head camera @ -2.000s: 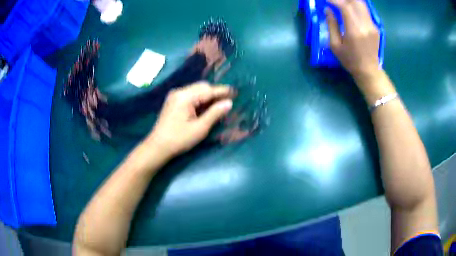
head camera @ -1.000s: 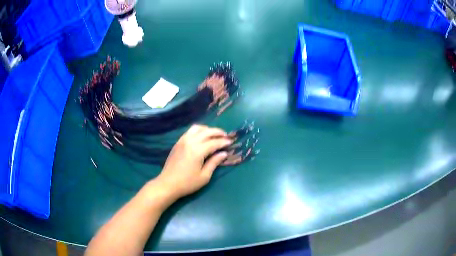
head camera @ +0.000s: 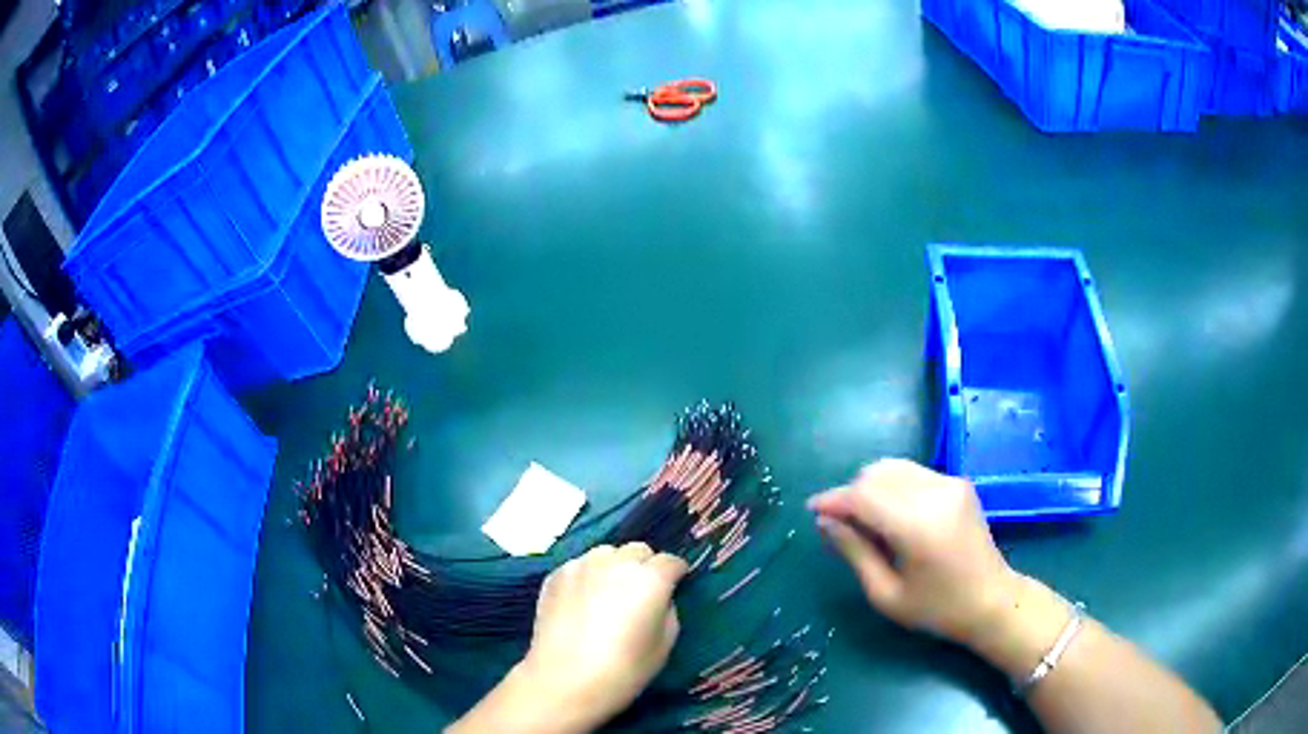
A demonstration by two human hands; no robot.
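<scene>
A curved bundle of thin black wire leads (head camera: 474,599) lies on the dark green table, with copper-brown sleeves and shiny tips at both ends. A smaller group of wire ends (head camera: 739,691) lies apart, nearer me. My left hand (head camera: 610,624) is closed over the bundle's wires just left of the right-end sleeves; its fingertips are partly hidden. My right hand (head camera: 918,545) is right of the bundle, thumb and forefinger close together; whether they pinch something tiny cannot be told. The small blue bin (head camera: 1026,495) has tiny dark specks on its floor.
An off-white slip (head camera: 535,509) lies behind the bundle. A pink-and-white handheld fan (head camera: 376,212) stands behind it. Large blue totes (head camera: 158,545) are at left. Orange-handled scissors (head camera: 679,99) lie at the far edge. More blue bins (head camera: 1105,79) are at far right.
My right hand, at the blue bin two seconds ago and out of view one second ago, is now beside the bundle. My left hand has moved from the nearer group onto the main bundle. The view has tilted up.
</scene>
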